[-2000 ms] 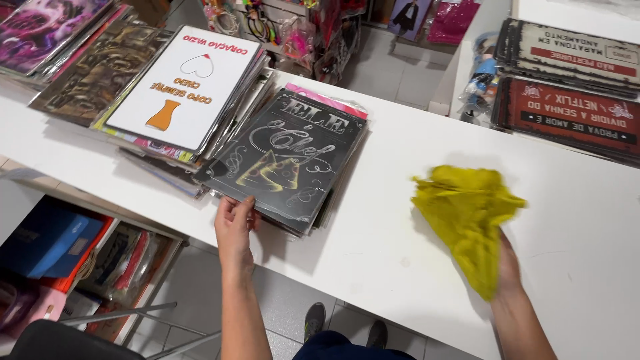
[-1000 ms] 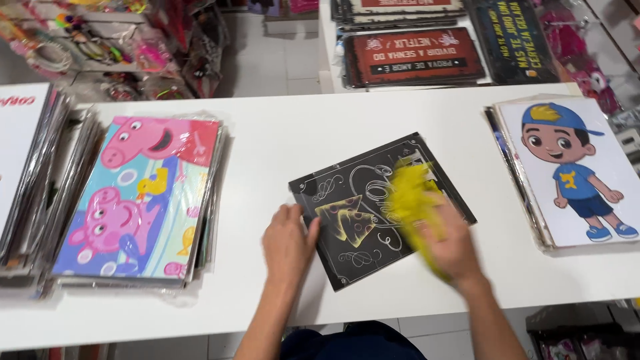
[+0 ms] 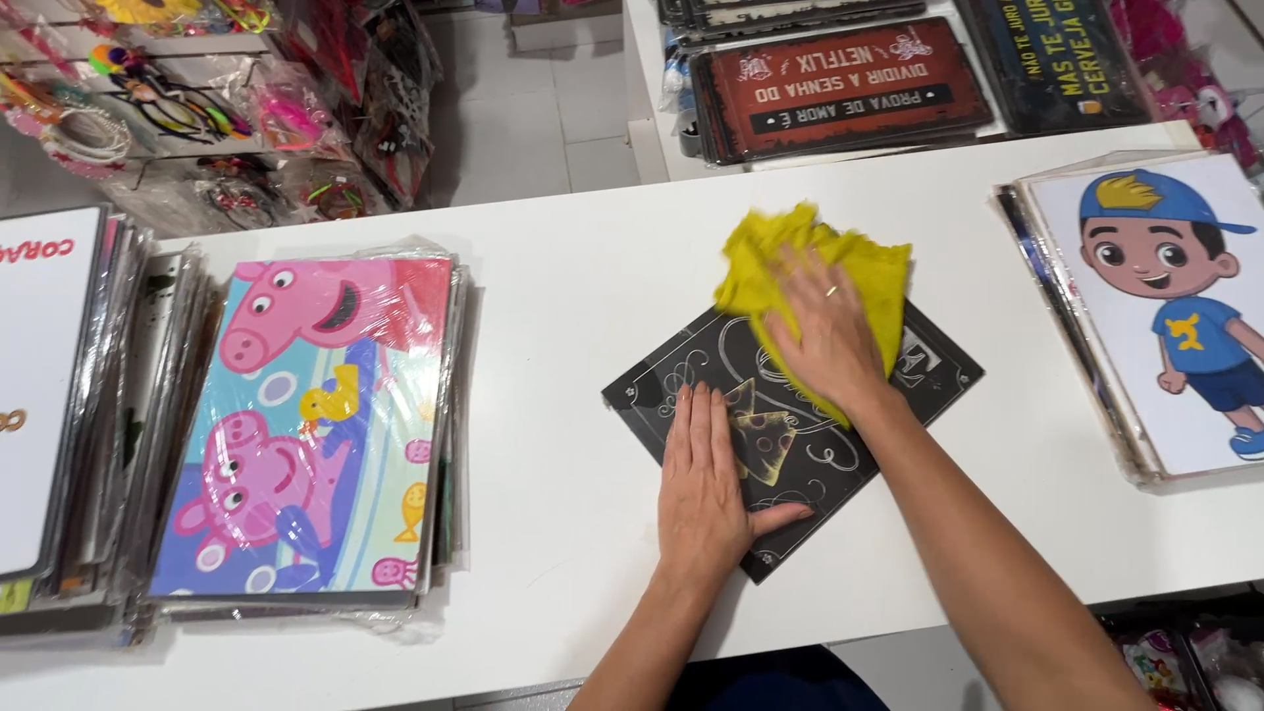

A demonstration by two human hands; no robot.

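Observation:
A black decorative plaque (image 3: 849, 464) with chalk-style lettering and pizza slices lies turned at an angle on the white counter (image 3: 553, 415). Flat on its lower left part rests my left hand (image 3: 706, 484), fingers together and thumb spread, holding nothing. My right hand (image 3: 829, 331) presses a crumpled yellow cloth (image 3: 879, 267) on the plaque's upper part; the cloth overhangs the far edge and hides some of the lettering. Slight blur shows on the cloth and the right fingers.
Plastic-wrapped stacks of printed plaques stand left, topped by a cartoon pig picture (image 3: 316, 425), and right, topped by a cartoon boy picture (image 3: 1175, 326). Beyond the counter are a red sign (image 3: 839, 89), a dark sign (image 3: 1052, 69) and a rack of packaged accessories (image 3: 197, 109).
The black plaque, earlier on a stack under my left hand, now lies on the counter. The cloth, held in the air at first, is on it and has shifted toward its far edge. The view has swung right.

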